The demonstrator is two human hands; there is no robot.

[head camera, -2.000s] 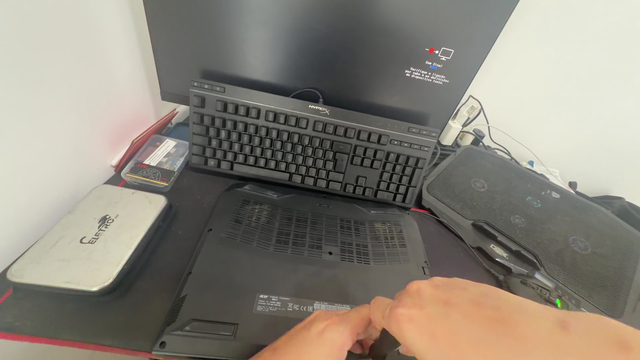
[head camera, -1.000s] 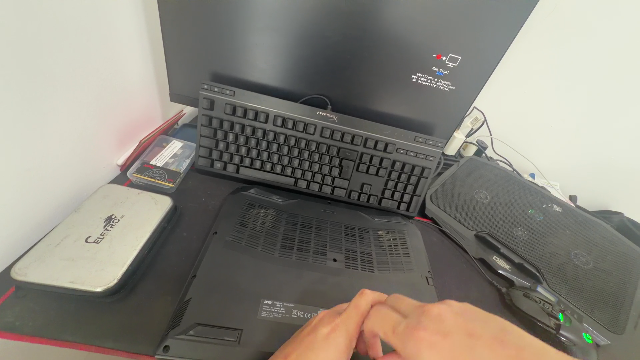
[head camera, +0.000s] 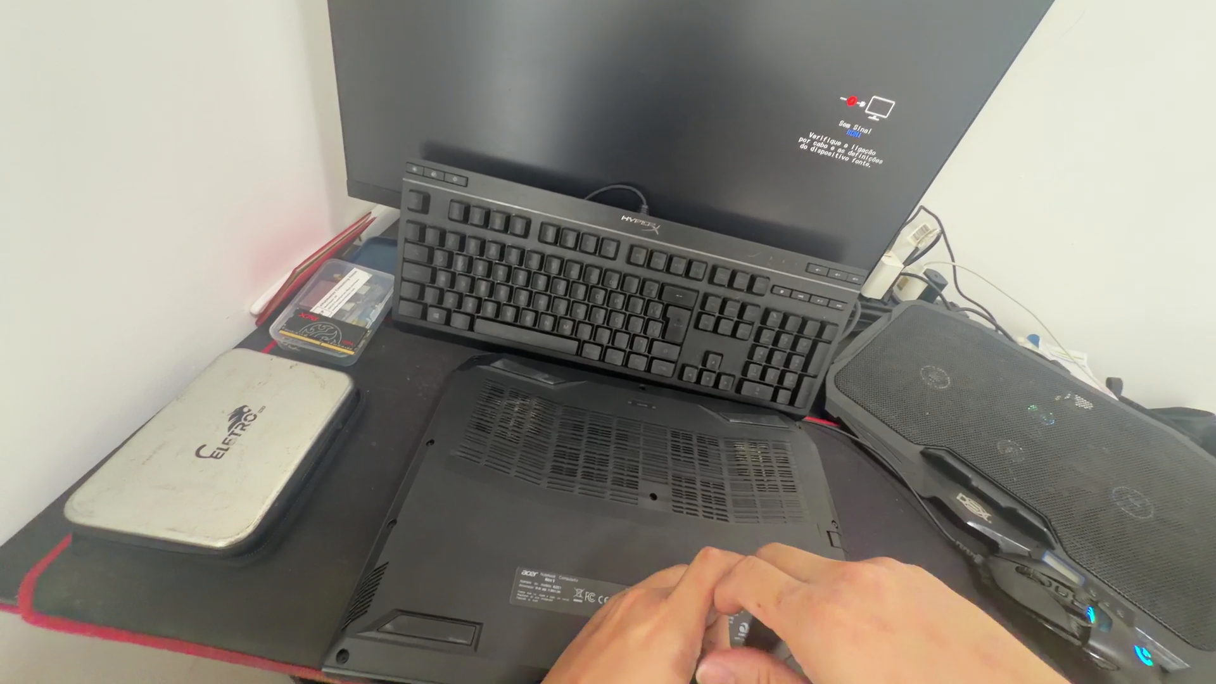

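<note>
An Acer laptop (head camera: 589, 532) lies bottom side up on a black desk mat, its vent grilles facing up. Over its lower right part are both hands, close together and touching. My left hand (head camera: 655, 622) covers part of the printed label (head camera: 551, 586). My right hand (head camera: 817, 608) rests against it, fingers curled. The hands hide their own fingertips, and whether something small is between them cannot be seen.
A HyperX keyboard (head camera: 608, 285) leans against a monitor (head camera: 608, 95) behind the laptop. At left are a silver-topped case (head camera: 218, 446) and a clear plastic box with a memory module (head camera: 332, 309). A cooling pad (head camera: 1035, 427) and a mouse (head camera: 1035, 589) sit at right, near cables (head camera: 936, 256).
The hands stay together over the lower right of the laptop, with their fingers shifted slightly. Nothing else has plainly moved.
</note>
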